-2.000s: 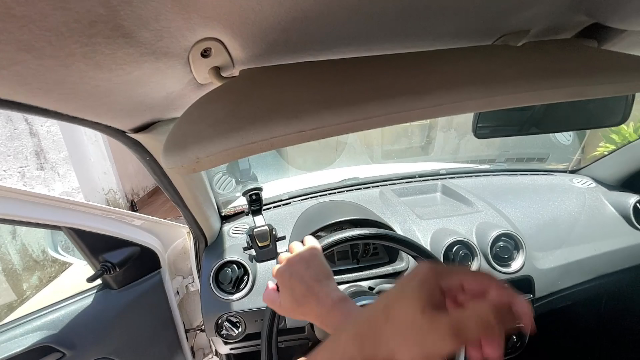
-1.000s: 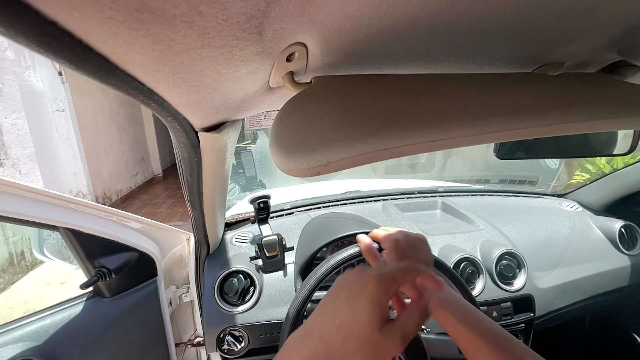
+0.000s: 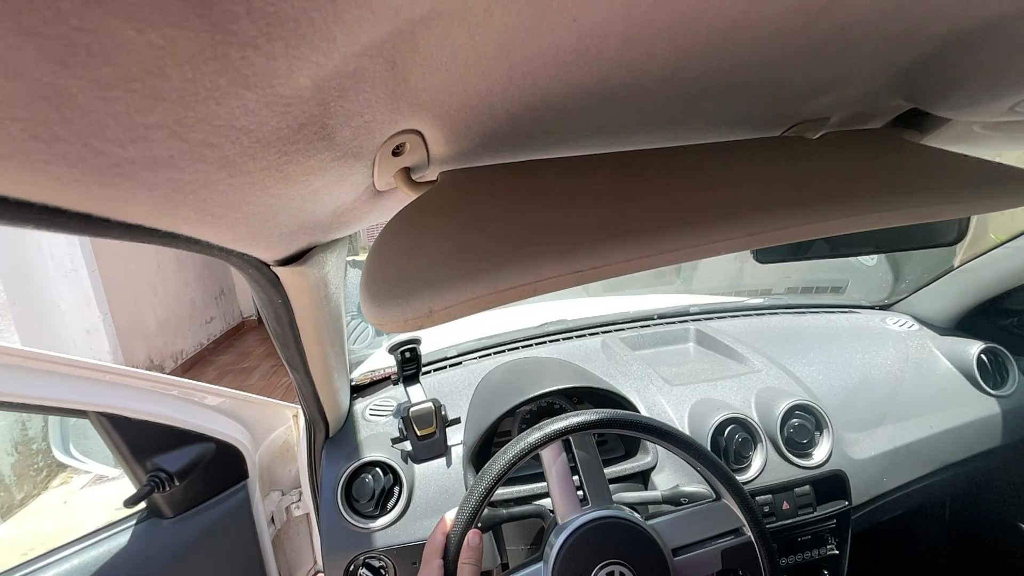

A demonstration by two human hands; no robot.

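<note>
The black, textured rim of a car steering wheel [image 3: 632, 422] rises from the bottom of the head view. My left hand [image 3: 453, 548] is closed around its lower left side, with the thumb and some fingers showing at the frame's bottom edge. My right hand is out of the frame. Behind the wheel lies the instrument cluster [image 3: 544, 410]. A phone mount [image 3: 422, 424] stands on the dashboard to the left of the cluster, holding no phone. Above the dashboard hangs a lowered beige sun visor [image 3: 608, 216], joined to the headliner by a pivot bracket [image 3: 400, 160].
At left, a white car door [image 3: 184, 408] stands open beside the windshield pillar [image 3: 320, 320]. Round air vents [image 3: 372, 492] and a car radio [image 3: 808, 548] are set in the grey dashboard [image 3: 880, 376]. The rear-view mirror [image 3: 864, 242] hangs partly behind the visor.
Both hands were together in front of the wheel a second ago. Now the left grips the rim and the right has left the view. The view has tilted upward.
</note>
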